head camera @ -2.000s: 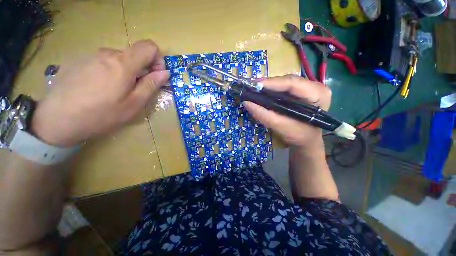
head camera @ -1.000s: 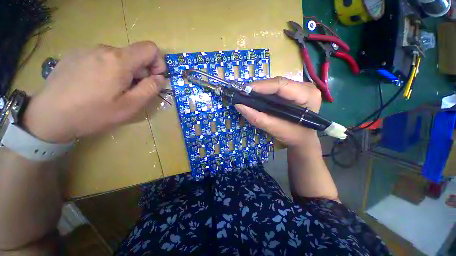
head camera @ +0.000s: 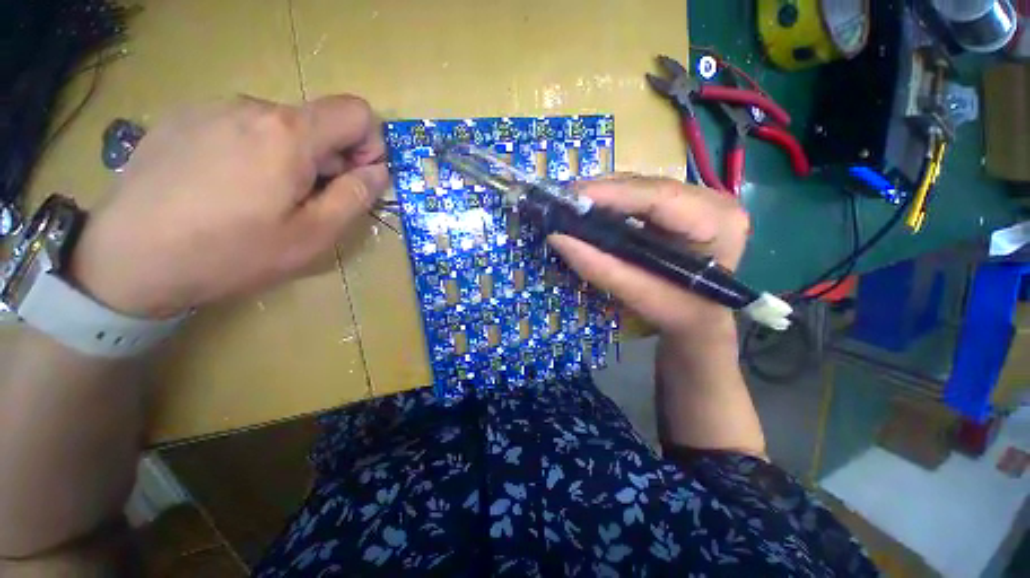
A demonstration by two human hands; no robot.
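Observation:
A blue PCB panel [head camera: 497,305] with rows of slots lies on the tan board in front of me. My right hand [head camera: 666,243] holds the black soldering iron [head camera: 638,243] like a pen, its metal tip over the panel's upper left part. My left hand [head camera: 249,198] is at the panel's upper left edge, thumb and forefinger pinched on thin dark lead wires [head camera: 386,211]. The wire ends at the fingertips are mostly hidden. A wristwatch and a pale band are on my left wrist.
Dark bundled wires [head camera: 45,90] lie at the far left, near a small grey object [head camera: 122,143]. Red-handled cutters [head camera: 703,136] and a second red-handled tool [head camera: 774,119] lie right of the panel. Beyond are a yellow-and-black roll [head camera: 796,32] and a black box [head camera: 864,96].
The iron's tip moved a little left, then back right over the panel's upper left. My left hand stays at the panel edge, and wires now show below its fingertips.

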